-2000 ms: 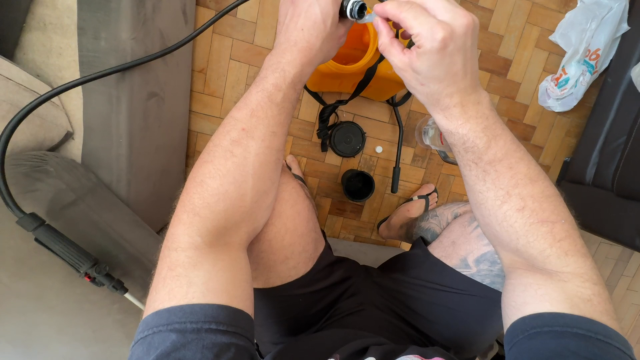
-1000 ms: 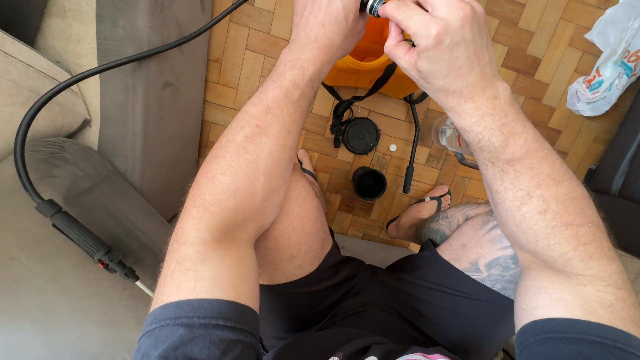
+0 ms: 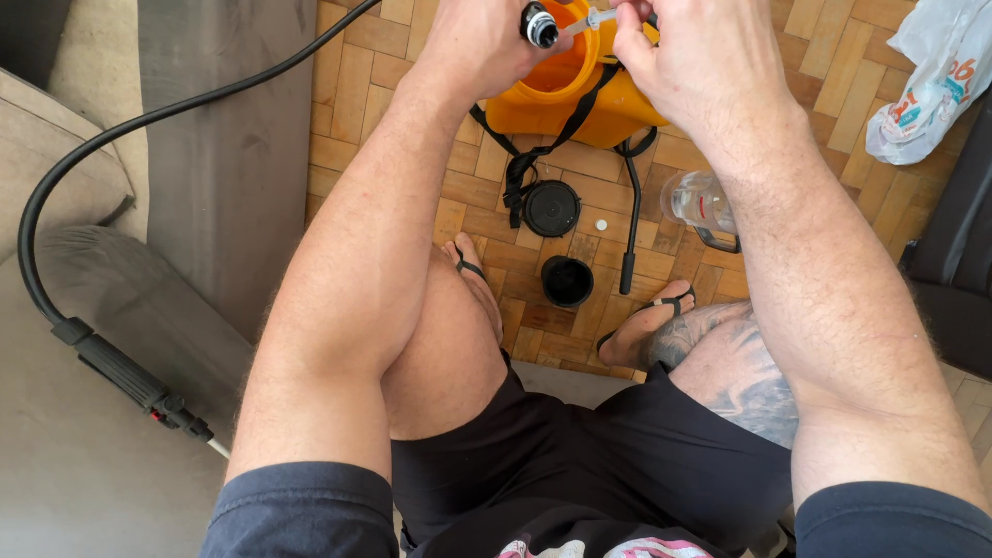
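Note:
My left hand (image 3: 484, 46) grips a small dark bottle (image 3: 540, 26), its open neck tilted toward me. Between the fingertips of my right hand (image 3: 682, 54) is a small clear plastic syringe (image 3: 593, 19), its tip beside the bottle's neck. Both hands are above a yellow backpack sprayer tank (image 3: 573, 116) with a wide open mouth. A black strap hangs over the tank's front. On the floor lie a round black lid (image 3: 551, 208), a small white cap (image 3: 601, 225) and a black cup (image 3: 566, 281). The top edge of the view cuts off part of both hands.
A black pump lever (image 3: 628, 263) extends from the tank toward my feet. A clear plastic jug (image 3: 697, 203) lies by my right forearm. The black hose and spray handle (image 3: 128, 376) rest on the grey sofa (image 3: 225, 155) at left. A plastic bag (image 3: 930, 85) is at upper right.
The syringe's tip now shows just outside the bottle's neck; one second ago my right fingers were up against the neck. The view has shifted slightly.

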